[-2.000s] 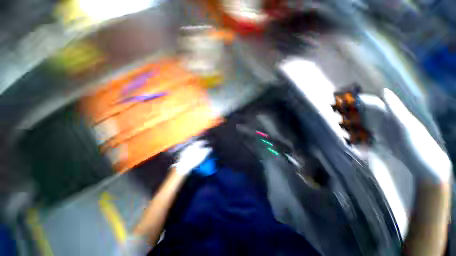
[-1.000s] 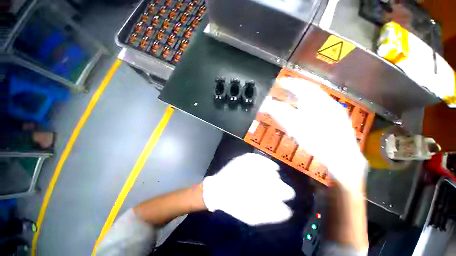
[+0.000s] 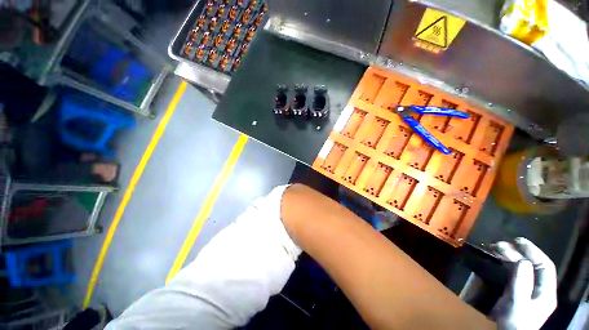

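Note:
Three small black parts (image 3: 300,102) stand in a row on the dark mat (image 3: 258,74). Right of them lies the orange slotted plate (image 3: 400,155), its slots without parts. Blue-handled cutters (image 3: 427,122) lie open on the plate. My left forearm reaches across the bottom of the picture to the lower right. My white-gloved left hand (image 3: 529,280) is there, beyond the plate's near right corner, fingers bent. Dark material lies by its fingertips; whether it grips anything is unclear. My right hand is not visible.
A steel tray (image 3: 183,65) of copper-and-black coils stands at upper left. The steel machine front (image 3: 361,29) with a yellow warning label borders the plate's back. An amber round base (image 3: 513,180) holds a whitish container (image 3: 555,175) at right. Yellow floor lines and blue stools lie left.
My right hand has left the plate and the picture, uncovering the cutters. My left hand has moved from the mat's front edge to the lower right. The three black parts remain in their row.

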